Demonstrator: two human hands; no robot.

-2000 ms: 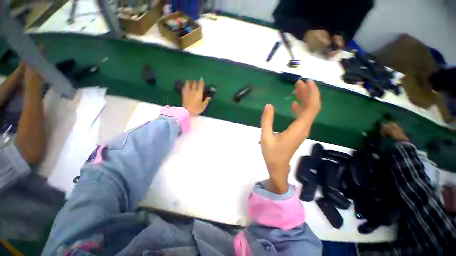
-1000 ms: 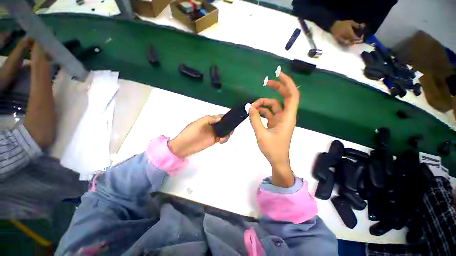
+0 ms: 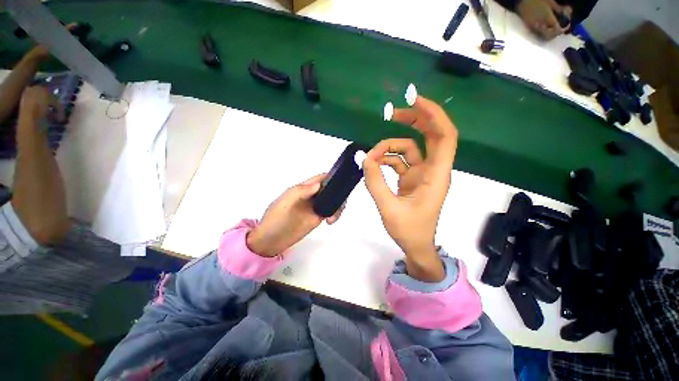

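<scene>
My left hand (image 3: 292,219) holds a black oblong device unit (image 3: 339,182), tilted, above the white worktop. My right hand (image 3: 418,182) pinches a small white round piece (image 3: 360,158) between thumb and index finger at the unit's upper end. Whether the piece is stuck to the unit cannot be told. Two more white round pieces show at the tips of raised right fingers, one on the left (image 3: 388,111) and one on the right (image 3: 411,94). My left fingers are partly hidden behind the unit.
A green belt (image 3: 335,104) crosses beyond the white worktop (image 3: 246,160), carrying spaced black units (image 3: 269,74). A heap of black units (image 3: 540,245) lies at right. White sheets (image 3: 138,171) lie at left. Neighbours' arms show at left. Across the belt are a hammer (image 3: 488,30) and a person's hands (image 3: 542,16).
Two seconds ago my left hand was reaching over the belt; it now holds a unit above the worktop. My right hand has come to the unit's end. Since one second ago both hands barely moved.
</scene>
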